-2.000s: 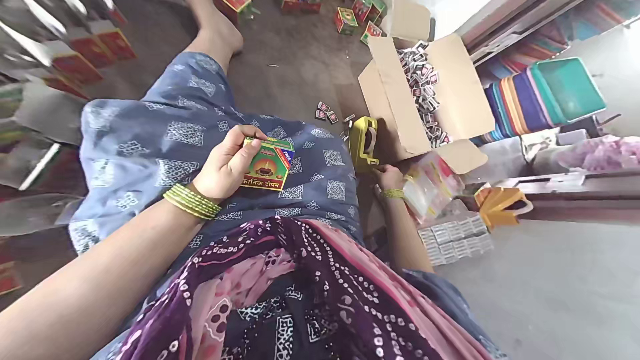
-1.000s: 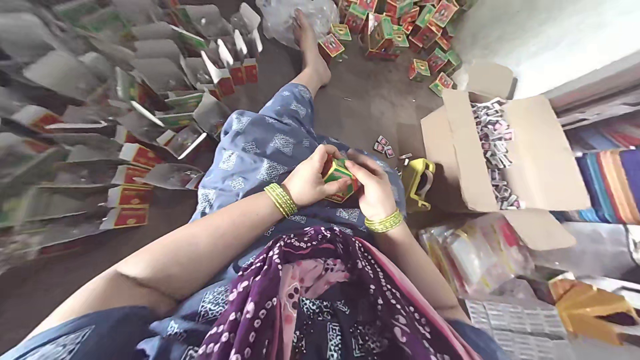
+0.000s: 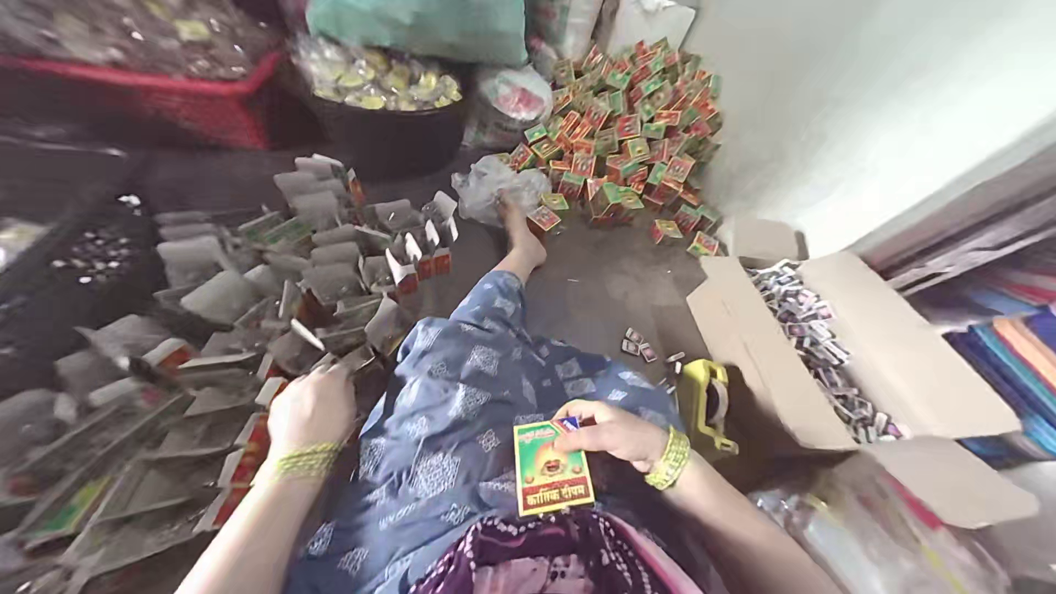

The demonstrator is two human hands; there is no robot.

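My right hand [image 3: 615,437] pinches a small printed cardboard box [image 3: 554,469], green, red and yellow, by its upper right corner, over the blue patterned cloth on my lap. At the left, my left hand [image 3: 318,408] is at the edge of the rows of open-flapped cartons [image 3: 219,293]; its fingertips are against or just behind a flap, and whether they grip one cannot be told. Right of my lap a yellow tape dispenser [image 3: 705,404] lies on the floor, with several small packets [image 3: 638,345] above it.
A large cardboard box [image 3: 751,355] holding many small packets stands at the right. Closed printed boxes [image 3: 635,132] are heaped by the wall. A red crate [image 3: 157,99] and a black tub [image 3: 388,136] stand at the back left. Plastic packaging [image 3: 874,528] lies lower right.
My hands, together on a small box one second ago, are now apart. The left has moved out to the open cartons; the right holds the box. The view has shifted to show more of the back.
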